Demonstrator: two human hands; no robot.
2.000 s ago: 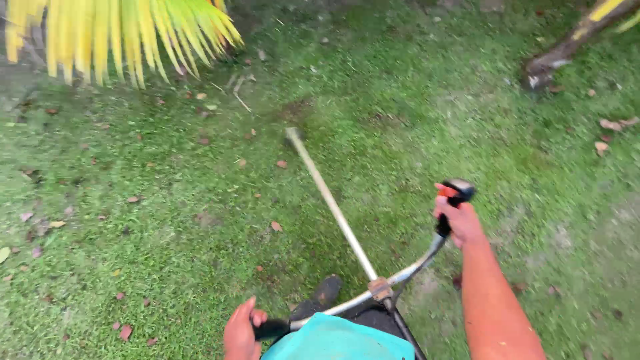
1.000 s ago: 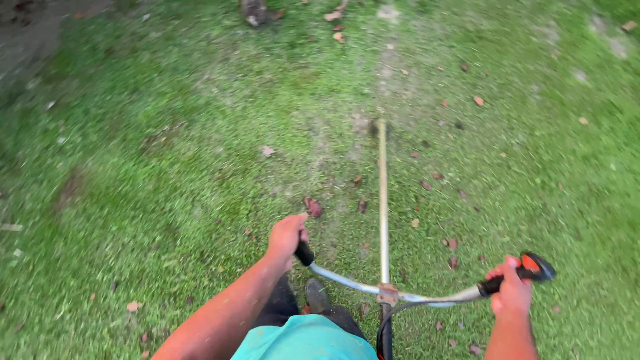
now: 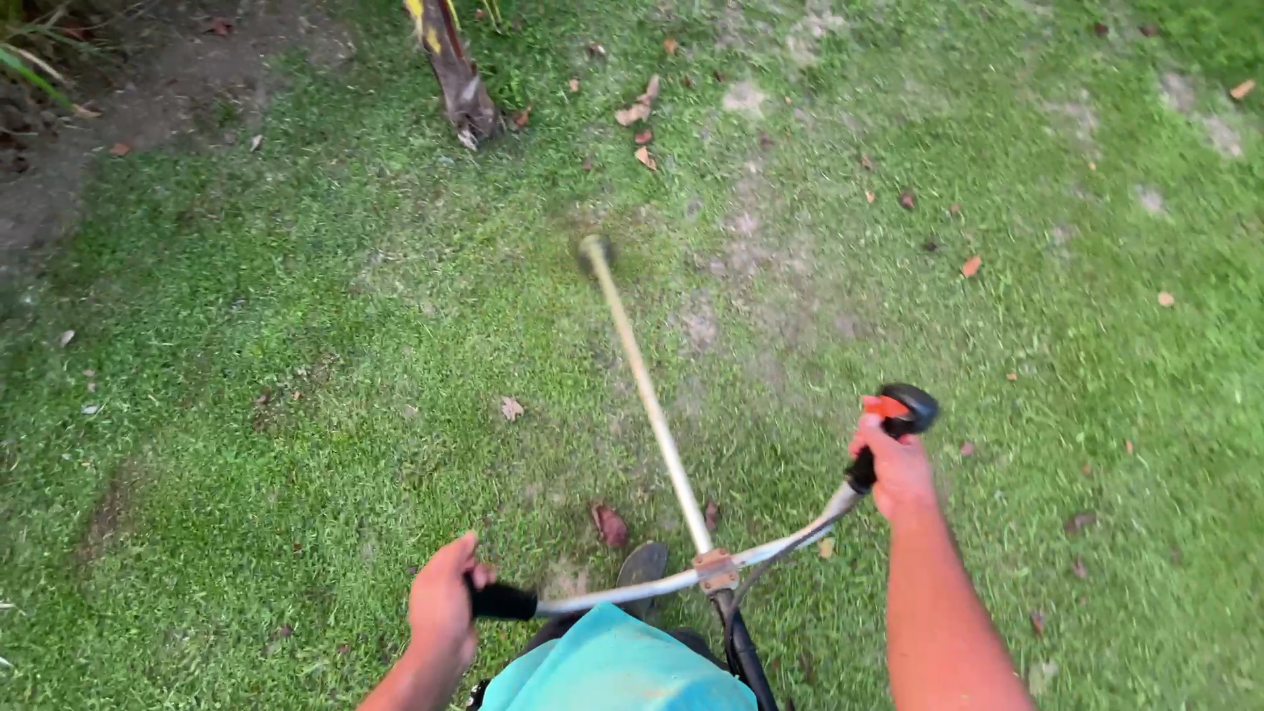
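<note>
A string trimmer with a bicycle-style handlebar (image 3: 622, 592) crosses in front of my body. My right hand (image 3: 894, 459) is closed around its black grip, beside an orange-red trigger. At the other end of the bar, my left hand (image 3: 444, 597) rests against the black left grip (image 3: 504, 600), fingers curled around its end. A clamp (image 3: 716, 571) joins the bar to the pale shaft (image 3: 647, 395), which runs forward and slightly left. The trimmer head (image 3: 595, 254) is blurred and low over the grass at the shaft's far end.
A palm trunk or stem base (image 3: 469, 104) rises from the lawn ahead, left of the trimmer head. Bare soil (image 3: 197, 89) with plants borders the upper left. Dry leaves (image 3: 637, 109) lie scattered on the grass. My shoe (image 3: 644, 563) shows just behind the handlebar.
The shaft pointed nearly straight ahead a second ago and now slants to the left, with the trimmer head closer to the trunk. Both hands remain at the handlebar. The view has shifted.
</note>
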